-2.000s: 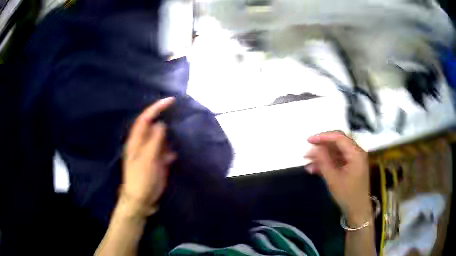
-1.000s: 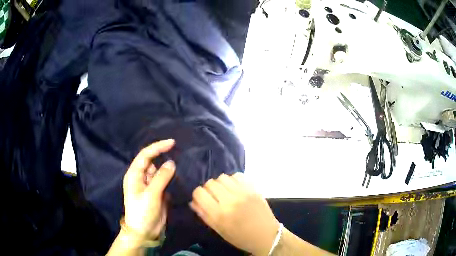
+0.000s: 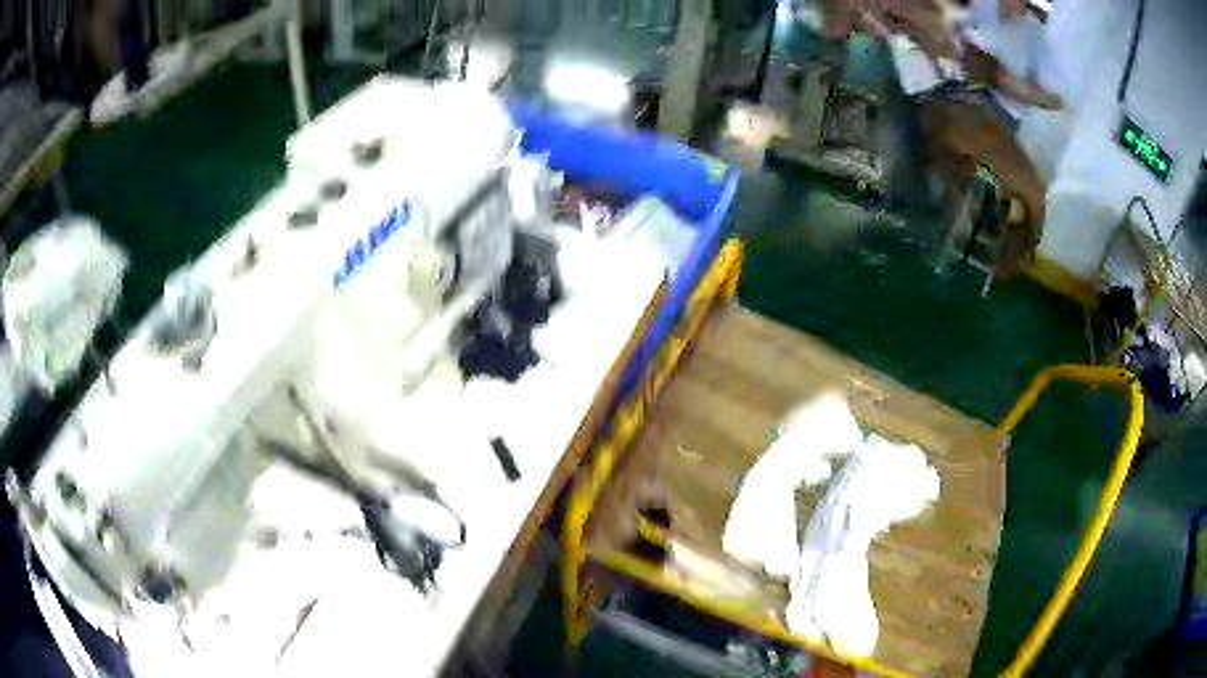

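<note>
Two curved stacks of white cut pieces (image 3: 837,543) lie side by side on the brown cardboard top of the yellow-handled trolley (image 3: 927,609). The large white sewing machine (image 3: 285,285) stands on the left, tilted in view. Black-handled shears (image 3: 404,530) lie on the white table (image 3: 463,583) beside it. Dark cloth (image 3: 20,596) shows only at the lower left edge. My left hand is out of the picture. A small reddish patch is cut off at the bottom edge below the white pieces; it may be part of my right hand, but I cannot tell.
Black scraps (image 3: 510,311) lie at the machine's far end, with a small black strip (image 3: 504,458) nearby. A blue bin (image 3: 635,166) stands behind the table. A seated person (image 3: 980,113) is in the background, beyond green floor. More trolley tubing (image 3: 1165,285) stands at the far right.
The view has swung right, from the navy garment to the trolley. Both hands were over the garment; the left has left the picture, and the right no longer shows clearly.
</note>
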